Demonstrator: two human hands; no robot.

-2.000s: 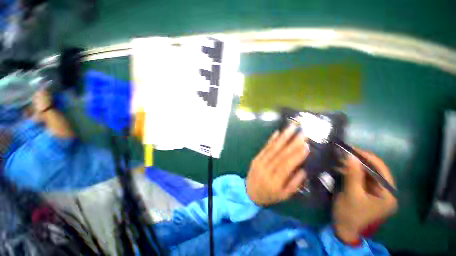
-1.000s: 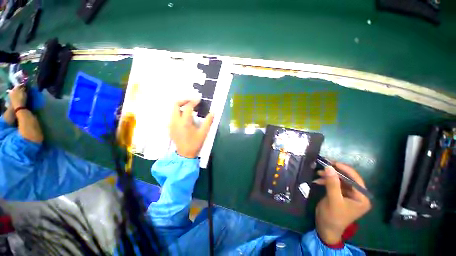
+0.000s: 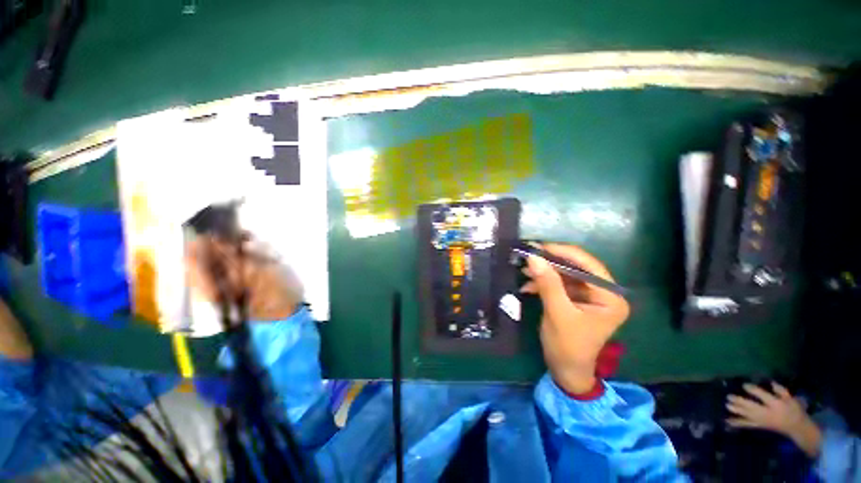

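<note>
The opened phone unit (image 3: 472, 288) lies on a black tray (image 3: 430, 330) in front of me, its blue and silver board end away from me and an orange-gold strip down its middle. My right hand (image 3: 576, 311) holds dark tweezers (image 3: 585, 275) at the tray's right edge. My left hand (image 3: 247, 275), blurred and partly behind dark strands, is over the white liner sheet (image 3: 307, 222) with a black sticker (image 3: 215, 219) at its fingertips. Two black stickers (image 3: 279, 164) remain in a column on the sheet. A small white tab (image 3: 511, 306) lies on the tray's right side.
A yellow tape sheet (image 3: 453, 162) lies behind the phone unit. A blue bin (image 3: 80, 259) is at the left. Stacked trays with a phone (image 3: 746, 226) stand at the right. Another person's hand (image 3: 769, 415) shows at the lower right. A pale edge strip (image 3: 566, 71) crosses the back.
The lowest sticker of three has left the column, and a black sticker is now at my left fingertips, further left over the sheet. My right hand keeps the tweezers beside the tray. The view has shifted.
</note>
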